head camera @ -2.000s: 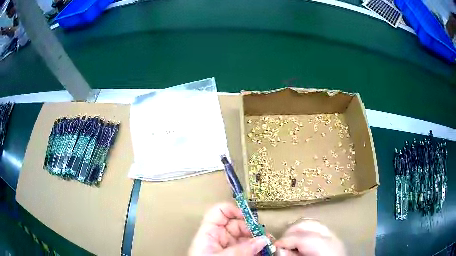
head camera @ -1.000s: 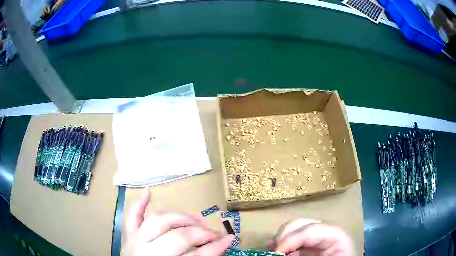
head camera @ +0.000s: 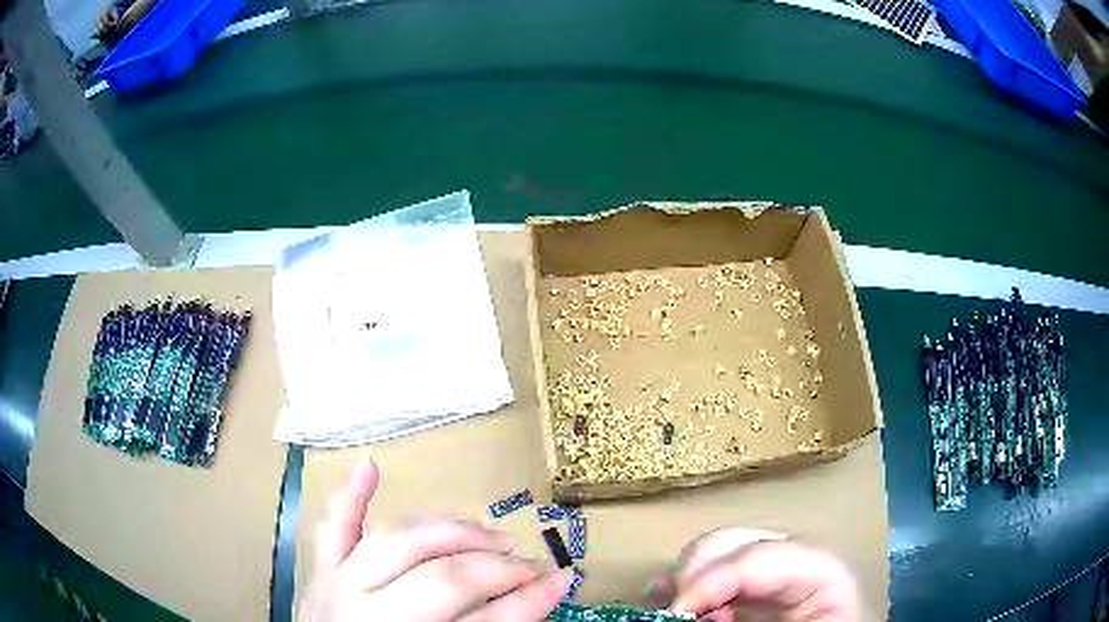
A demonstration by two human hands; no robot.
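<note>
My left hand point(head camera: 426, 565) is at the bottom centre, fingertips at the left end of a green circuit board point(head camera: 620, 614), thumb raised away. My right hand point(head camera: 766, 577) pinches the board's right end. The board lies level, cut off by the bottom edge. Beside my left fingertips, small blue-purple patterned pieces point(head camera: 512, 503) and a small black block point(head camera: 557, 547) lie on the cardboard sheet point(head camera: 718, 541). Just beyond is an open carton point(head camera: 863, 352) with many tiny gold bits point(head camera: 608, 450) and a couple of dark pieces point(head camera: 668, 433).
A neat board stack point(head camera: 164, 383) lies on cardboard at the left. A looser board pile point(head camera: 997, 407) lies on the green surface at the right. White plastic bags point(head camera: 389, 328) lie left of the carton. A metal post point(head camera: 103, 158) and blue bins point(head camera: 164, 43) stand beyond.
Since two seconds ago, the board has gone from upright and slanted to level and low, and my left hand has moved left, uncovering the small pieces. Over the last second the hands have barely moved.
</note>
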